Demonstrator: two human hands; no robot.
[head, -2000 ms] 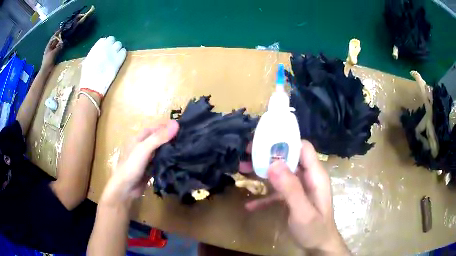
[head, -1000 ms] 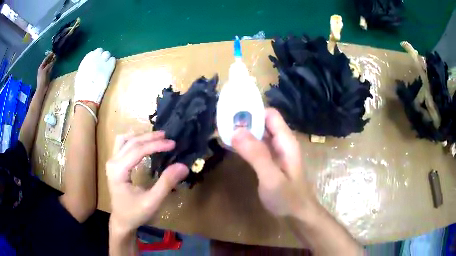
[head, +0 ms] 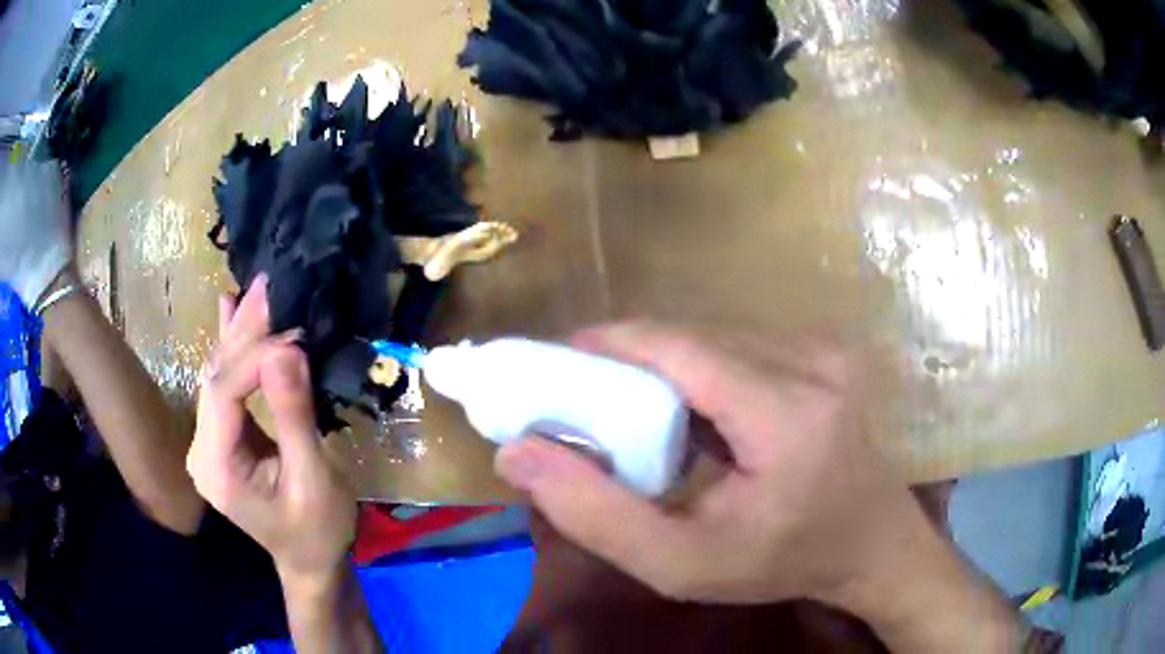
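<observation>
The black ruffled piece lies on the brown bench at the left. A beige limb pokes out of its right side, and a round beige end piece shows at its lower edge. My right hand holds the white glue bottle tilted to the left. Its blue tip is at the black piece, just by the beige end piece; whether it touches is unclear. My left hand has thumb and fingers together at the lower left edge of the black piece, pinching a black flap.
Another black bundle with a beige block at its edge lies at the top middle. One more is at the top right. A dark brown bar lies at right. A neighbouring worker's gloved hand is at left. A green tray is at lower right.
The glue bottle has swung from upright to pointing left, its tip now at the black piece. My left hand has closed on the piece's edge. The view has shifted, and the beige limb shows again.
</observation>
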